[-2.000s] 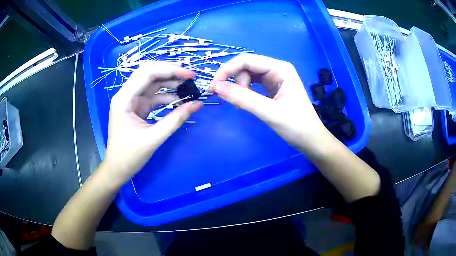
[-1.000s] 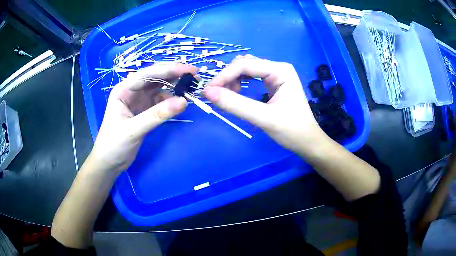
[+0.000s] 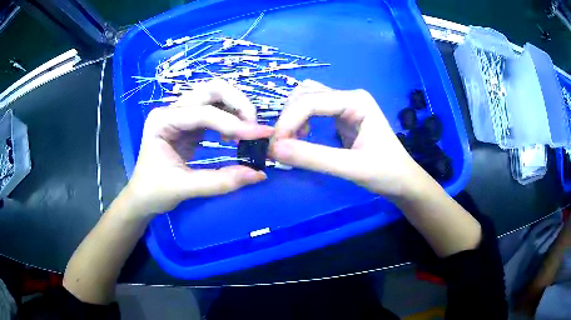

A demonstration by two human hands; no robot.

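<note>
My left hand holds a black housing between thumb and fingers, above the blue tray. Thin pale wires stick out of the housing's left side, under my left palm. My right hand is at the housing's right side, thumb and forefinger pinched together against it. A small pale end shows just below the right fingertips; the rest of what they pinch is hidden. A tangled pile of wire leads with pale bodies lies in the tray's upper left. More black housings are clustered at its right side.
A small white sleeve lies low in the tray. Right of the tray stand a lidded clear box of thin pale pieces and a small clear pack. A component bin is far left. Another person's arm shows lower right.
The housing has moved down and right and turned in my left hand. The long white lead that pointed down right from it a second ago no longer shows there.
</note>
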